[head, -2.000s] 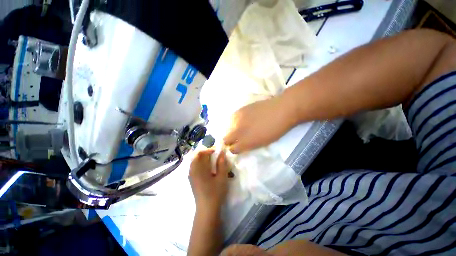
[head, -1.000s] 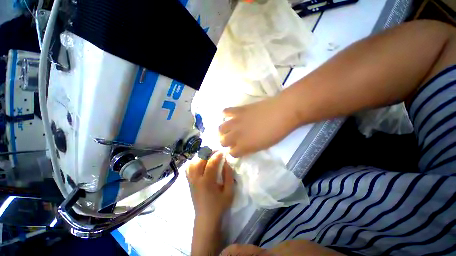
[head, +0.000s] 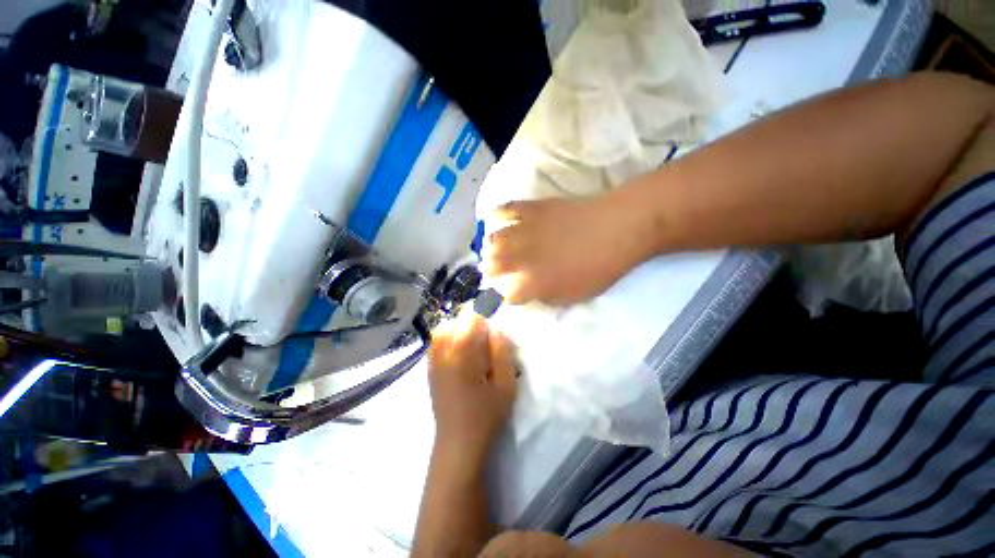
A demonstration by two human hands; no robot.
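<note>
A thin pale fabric piece (head: 595,376) lies by the needle area of the white sewing machine head (head: 295,142) and spreads towards the table's front edge. My left hand (head: 469,371) is at the lower side of the needle area, its fingertips closed on the fabric. My right hand (head: 556,251) lies across the fabric just beyond, fingers bent and gripping it. The fingertips and the cloth under them are washed out by the lamp. The needle and presser foot are hidden. A small grey knob (head: 488,302) shows between the hands.
A crumpled cream fabric pile (head: 606,98) lies beyond my right hand. A black slim tool (head: 764,20) is at the far table edge. A curved metal arm (head: 295,420) stands before the machine head. The ruler-marked edge (head: 720,316) runs along my lap, with pale cloth (head: 856,273) beside it.
My right hand has its fingers closer to the needle area than before. The view has shifted, so the machine sits further right in the picture. Both hands remain on the fabric.
</note>
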